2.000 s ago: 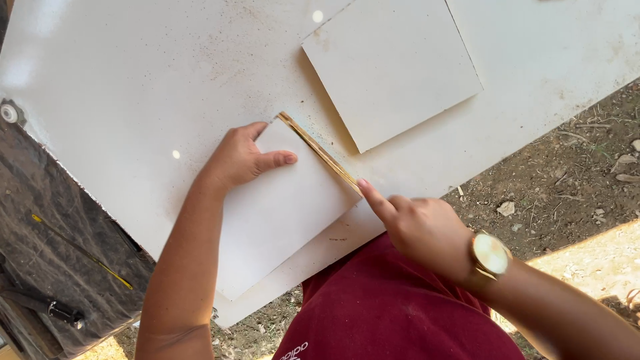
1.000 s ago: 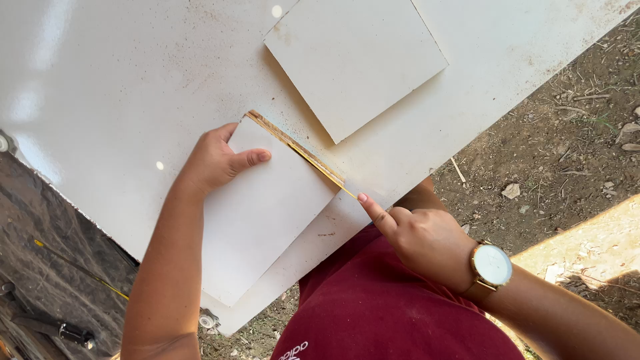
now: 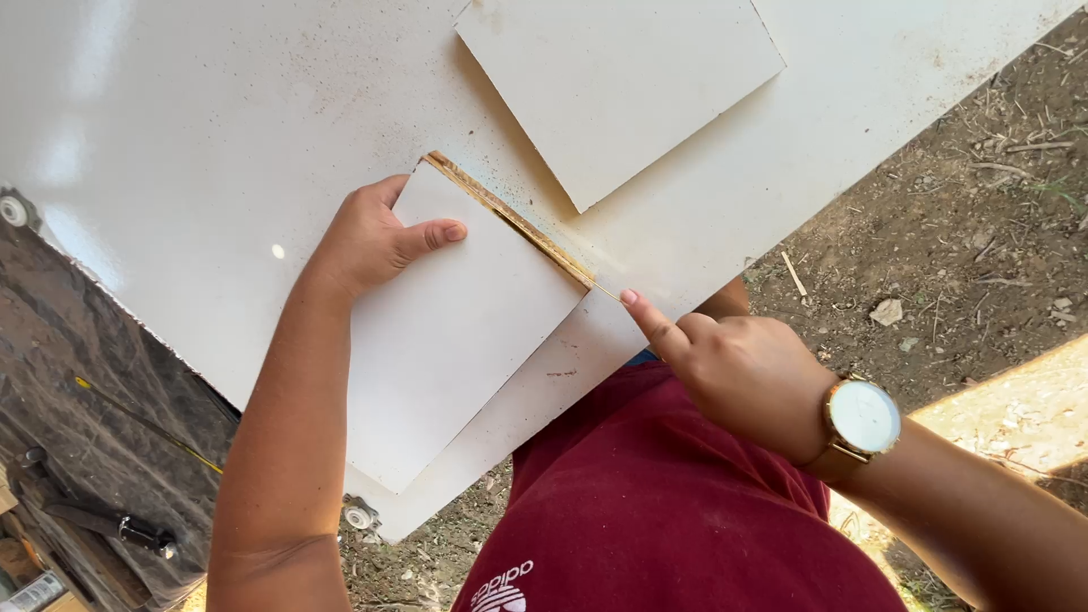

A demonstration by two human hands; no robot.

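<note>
My left hand (image 3: 387,238) grips the upper left edge of a white laminated board (image 3: 459,331), thumb on its top face and fingers hidden beyond the edge. Along the board's upper right side runs a raw brown edge (image 3: 518,223), which looks like particle board. My right hand (image 3: 722,365) is beside the board's right corner, index finger stretched out along a thin, narrow tool (image 3: 608,293) that reaches to that edge. The rest of the tool is hidden, so its kind is unclear. A second white board (image 3: 625,85) lies further up.
Both boards lie on a large white panel (image 3: 195,170) strewn with brown dust. Small wheels (image 3: 361,516) sit at its edge. At lower left are a dark plastic sheet (image 3: 110,340), a yellow-tipped thin rod (image 3: 144,421) and a black tool (image 3: 110,523). Soil shows at right.
My right fingertip, at the board's corner two seconds ago, is now a little way out from it, with a thin length of the tool showing between. My left hand keeps its hold.
</note>
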